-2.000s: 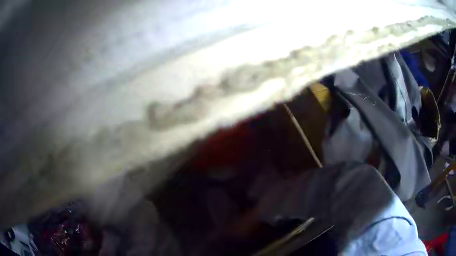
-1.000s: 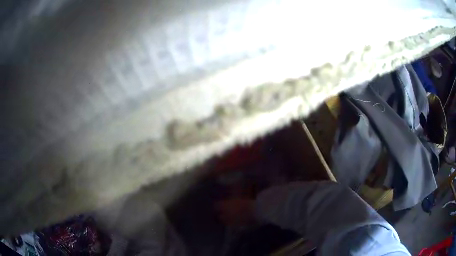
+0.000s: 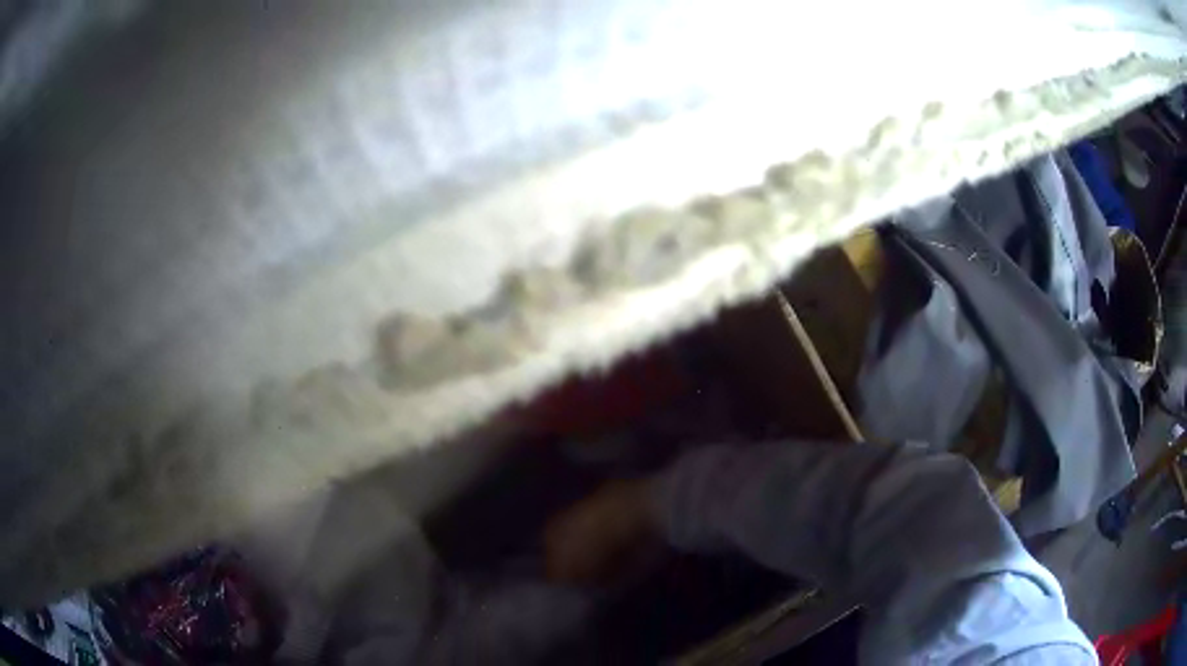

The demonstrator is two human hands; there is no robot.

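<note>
My right hand (image 3: 603, 531) reaches into the dark space under the table, at the end of a light blue-grey sleeve. It is dim and blurred, and its fingers cannot be made out. An open brown carton (image 3: 818, 364) lies around it, with a thin straight edge. A red bag (image 3: 612, 394) shows dimly behind the hand. A pale, blurred shape, perhaps my left sleeve, is at the lower left; my left hand cannot be made out. The white worktable cover (image 3: 547, 247) with its rough edge fills the upper frame.
Grey fabric (image 3: 1028, 351) drapes beside the carton at the right. A glossy dark red plastic bundle (image 3: 189, 609) lies at the lower left. A red object (image 3: 1135, 643) is on the floor at the lower right edge. The cover hangs very close to the camera.
My right hand has shifted and shows more clearly than before. The view has moved slightly, so the cover's edge sits a little higher than one second ago.
</note>
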